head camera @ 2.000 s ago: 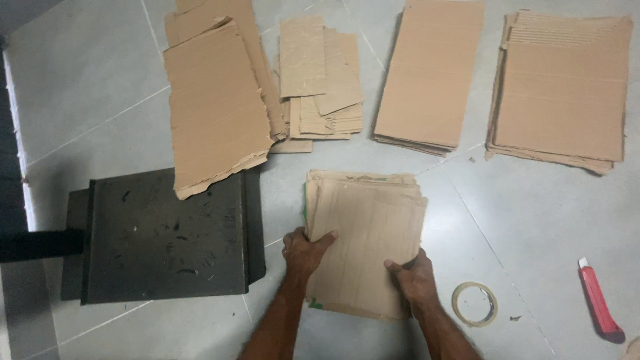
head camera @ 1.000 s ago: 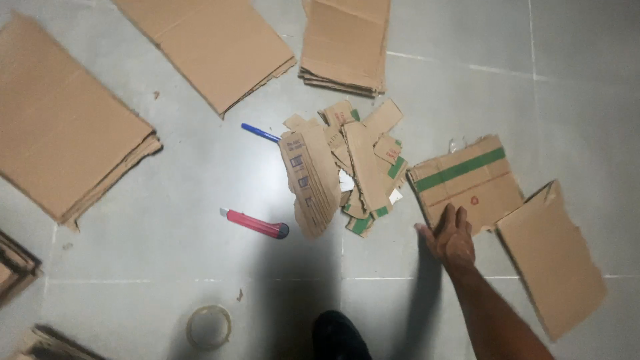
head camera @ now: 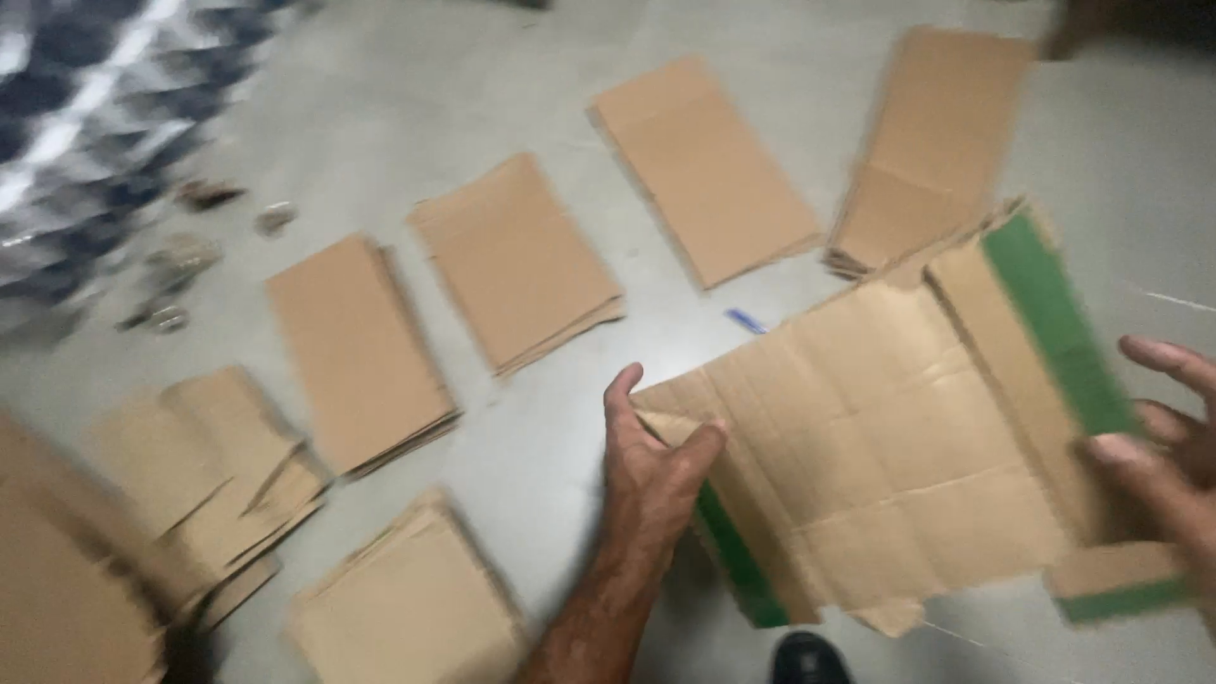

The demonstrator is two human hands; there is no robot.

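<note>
A large creased sheet of corrugated cardboard [head camera: 902, 418] with green-printed flaps is held up above the floor, tilted. Its left edge is pinched by my left hand [head camera: 655, 465], thumb on top. At the right edge, my right hand [head camera: 1159, 446] has its thumb against the green band and its other fingers spread; blur hides how firmly it grips. Beyond the sheet's far edge lies a blue pen [head camera: 746, 320], partly in view.
Stacks of cut cardboard [head camera: 708, 171] lie in an arc, with another stack [head camera: 921, 142] at the back right and one [head camera: 408, 598] near the front. Loose pieces [head camera: 218, 456] are at the left. Patterned fabric [head camera: 85, 114] lies back left; a black shoe [head camera: 807, 657] is below the sheet.
The large sheet with green-printed flaps is now up between both hands. A second ago only one hand showed, on a green-striped piece on the floor. The view has swung strongly.
</note>
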